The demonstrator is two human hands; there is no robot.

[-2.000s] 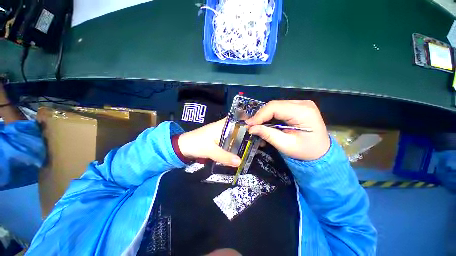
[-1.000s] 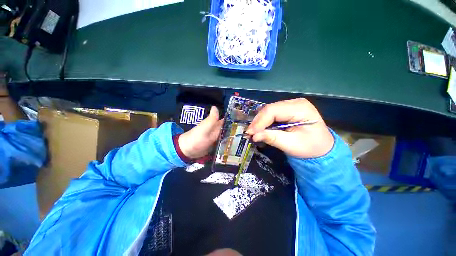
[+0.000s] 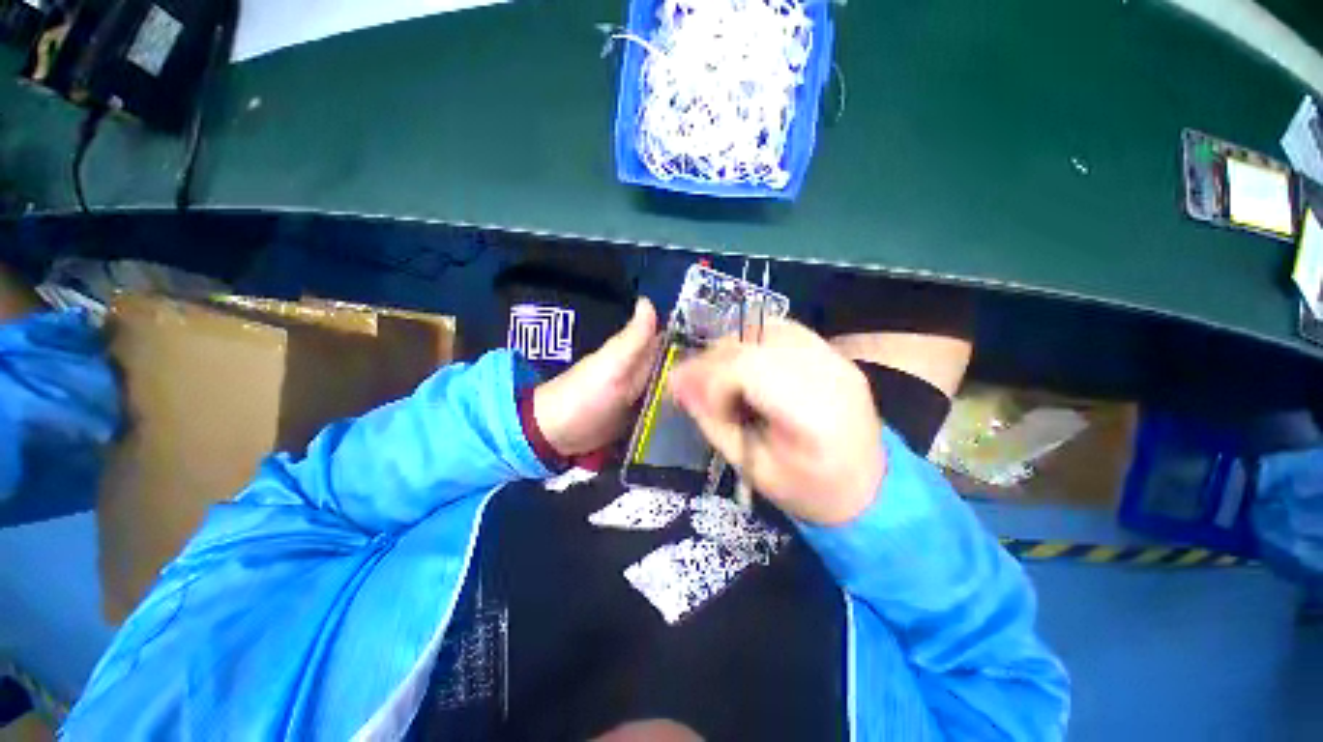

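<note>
An open phone body (image 3: 676, 435) is tilted above my lap, with a circuit board at its top end, a yellow strip along its left side and a dark grey flat area in the middle. My left hand (image 3: 599, 389) holds its left edge, thumb up. My right hand (image 3: 784, 413) is over the body's right side, blurred, with fingers curled. Thin prongs, seemingly of tweezers (image 3: 756, 276), stick up past the knuckles; how they are held is partly hidden.
On the green bench (image 3: 435, 131) stand a blue tray (image 3: 628, 131) of thin white strips, a black device (image 3: 124, 58) with cables at left, and open phone bodies (image 3: 1212, 181) at far right. Cardboard boxes (image 3: 196, 420) are below left. Another person's blue sleeve (image 3: 58, 399) is at the left edge.
My right hand has turned and moved left and down over the body, and the thin tool now points up. The yellow strip now lies along the body's left side instead of sticking out at lower right.
</note>
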